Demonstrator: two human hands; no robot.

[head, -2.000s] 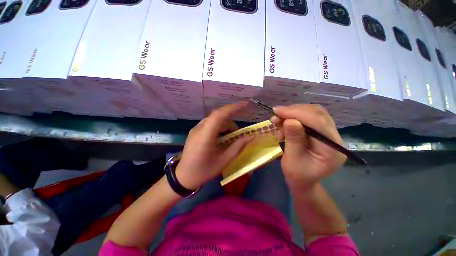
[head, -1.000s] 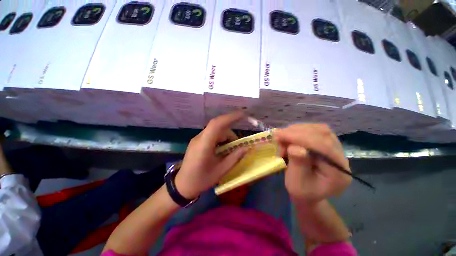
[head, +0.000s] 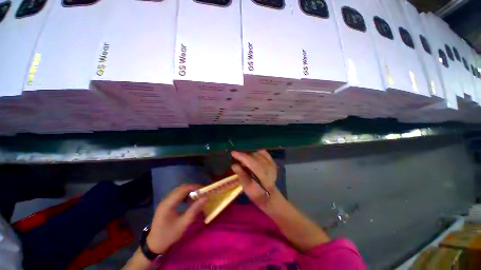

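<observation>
My left hand (head: 176, 213) holds the yellow sticker sheet (head: 224, 196) by its left end, above my lap. The sheet is folded, with a row of small reddish marks along its upper strip. My right hand (head: 259, 176) is at the sheet's right end and holds a thin dark pointed tool (head: 257, 180), mostly hidden by the fingers. Whether the right fingers also pinch the sheet is unclear. White smartwatch boxes (head: 211, 58) stand in a stacked row beyond both hands; a few box ends show small dark spots.
The green bench edge (head: 174, 143) with a shiny rim runs between the boxes and my hands. A person's dark-clothed leg (head: 79, 211) and a red stool (head: 113, 243) are at the left. Brown cartons (head: 458, 245) are at the lower right.
Both hands and the sheet have moved down and left in view, away from the box ends. The tool points more steeply and shows less. The view has shifted to the right along the boxes.
</observation>
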